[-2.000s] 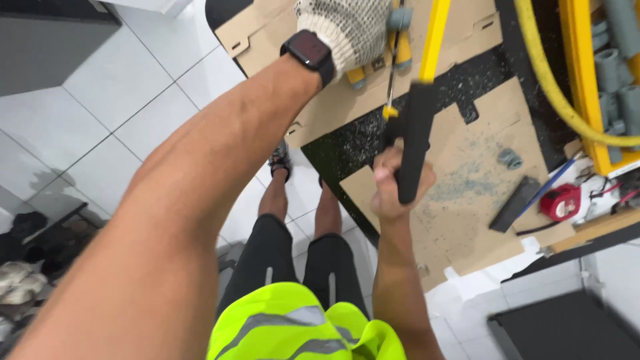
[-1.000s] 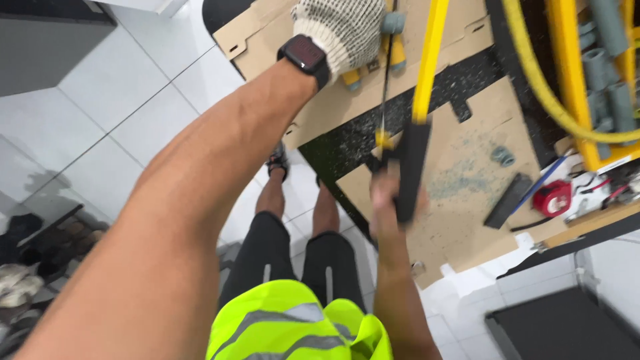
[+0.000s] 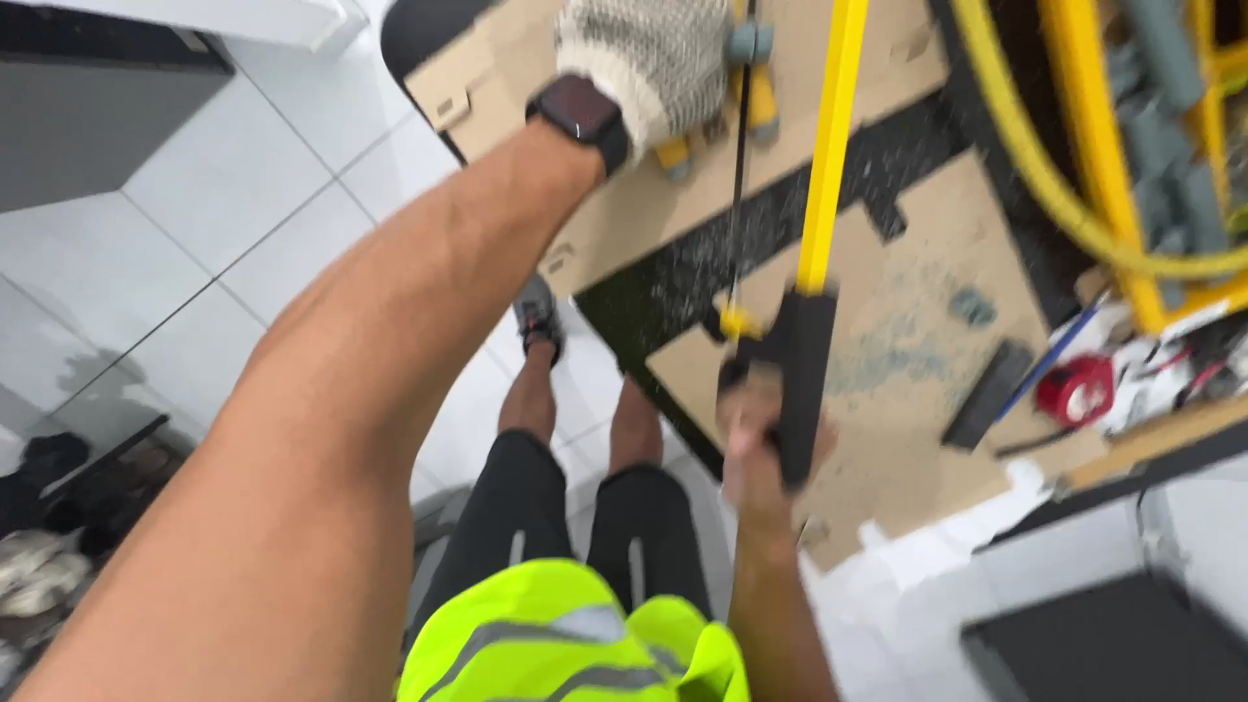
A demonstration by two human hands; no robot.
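My left hand [image 3: 648, 63], in a knitted glove with a smartwatch at the wrist, is closed around a gray plastic pipe [image 3: 751, 44]; its fingers are mostly hidden. The pipe's end sticks out to the right of the glove, under the hacksaw blade [image 3: 741, 175]. Yellow parts with gray ends [image 3: 760, 102] lie below it. Lower down, my bare right hand [image 3: 765, 424], blurred, grips the black handle of a hacksaw [image 3: 807, 380]. The saw's yellow frame [image 3: 834, 136] runs up out of view.
Cardboard sheets [image 3: 897, 429] cover the black table, with gray shavings [image 3: 897, 361] and a short pipe piece [image 3: 972, 305]. At right are a black block [image 3: 987, 395], a red tape measure [image 3: 1075, 390], a yellow hose [image 3: 1033, 175] and a yellow crate [image 3: 1092, 117] of gray fittings.
My right hand and the hacksaw have shifted toward my body. The gloved left hand stays in place on the pipe.
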